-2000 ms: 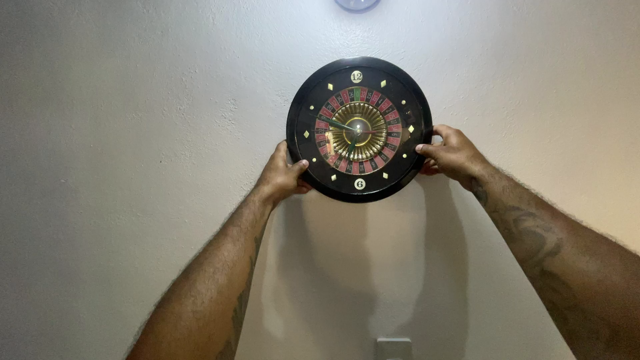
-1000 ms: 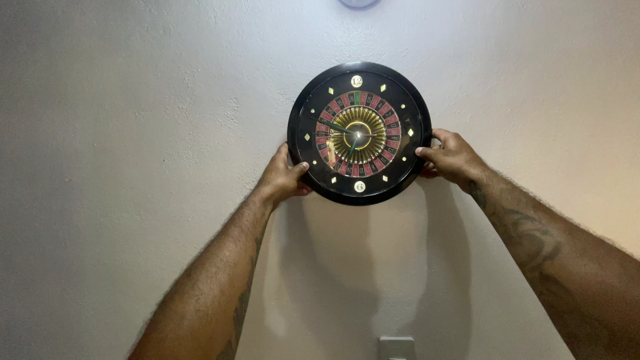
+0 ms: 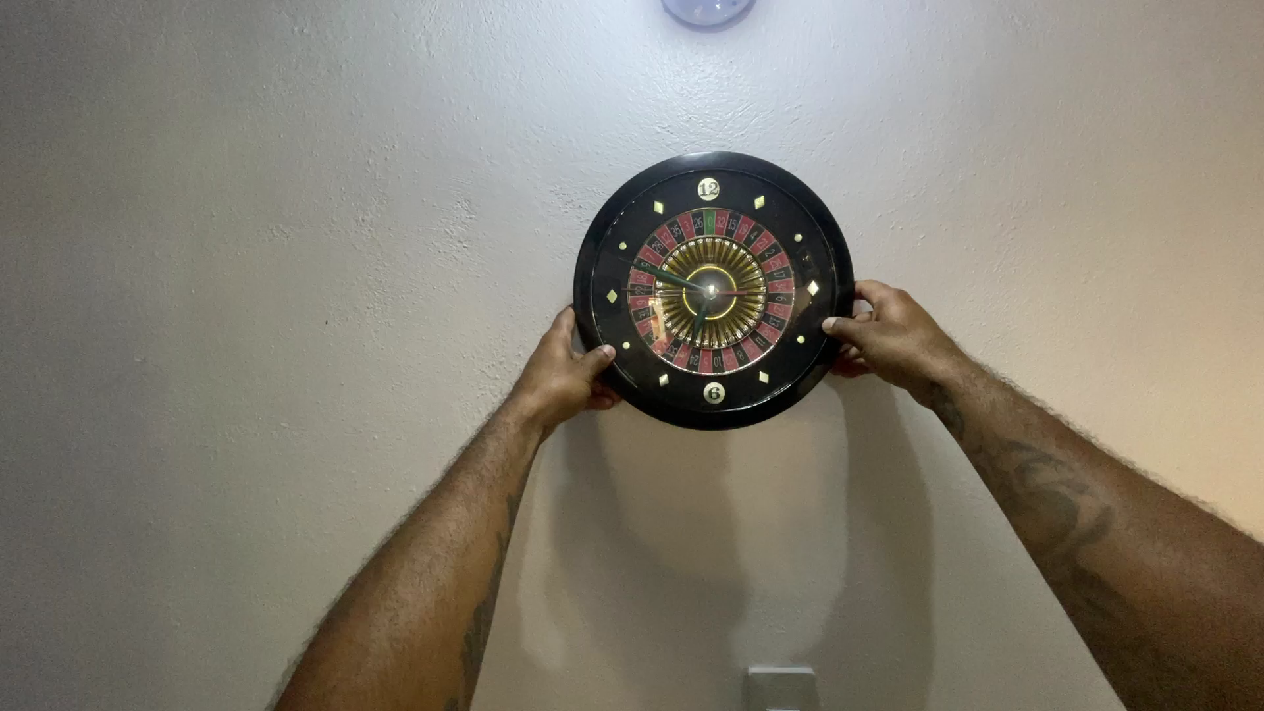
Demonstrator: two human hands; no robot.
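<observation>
A round black wall clock point(image 3: 713, 410) with a roulette-wheel dial is held up in front of a pale wall, the 12 at its top and the 6 at its bottom. My left hand point(image 3: 565, 373) grips its lower left rim, thumb on the front and fingers mostly hidden behind the edge. On the lower right side, my right hand point(image 3: 894, 334) pinches the rim, its thumb on the front face. Whether the clock's back touches the wall is hidden.
The textured pale wall point(image 3: 346, 247) fills the background. A round light fixture point(image 3: 707, 8) shows at the top edge, above the clock. Low on the wall, below the clock, is a light-coloured wall plate point(image 3: 780, 688), cut off by the bottom edge.
</observation>
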